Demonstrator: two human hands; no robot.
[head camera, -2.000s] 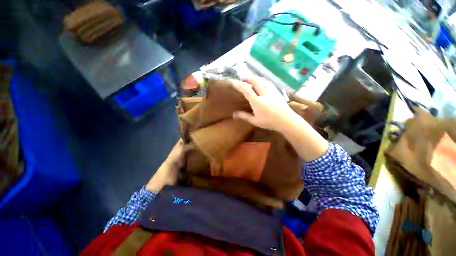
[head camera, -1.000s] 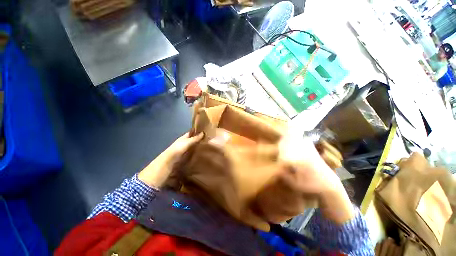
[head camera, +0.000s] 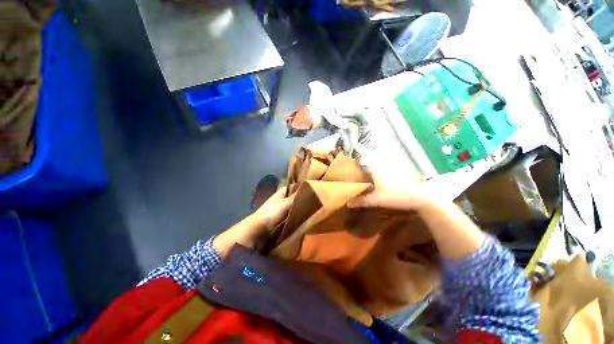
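Observation:
A limp tan-brown bag body (head camera: 390, 269) lies folded against my front at the bench edge, its top edges and folds standing up. An orange-tan inner pocket patch (head camera: 330, 243) shows inside it. My left hand (head camera: 275, 209) holds the bag's left edge; its fingers are partly hidden by the folds. My right hand (head camera: 387, 190) lies on the upper right part of the bag, with its fingertips at a fold; its grip is partly blurred.
A green machine (head camera: 454, 114) with black cables stands on the white bench ahead. A black open bin (head camera: 538, 181) is at the right, with more brown bag pieces (head camera: 572, 295) at lower right. A metal table (head camera: 209, 47) and blue crates (head camera: 74, 121) are at the left.
My right hand has moved from the bag's right side up to its upper folds. The bag's flap now folds over the opening. The view has shifted, so the surroundings sit farther right.

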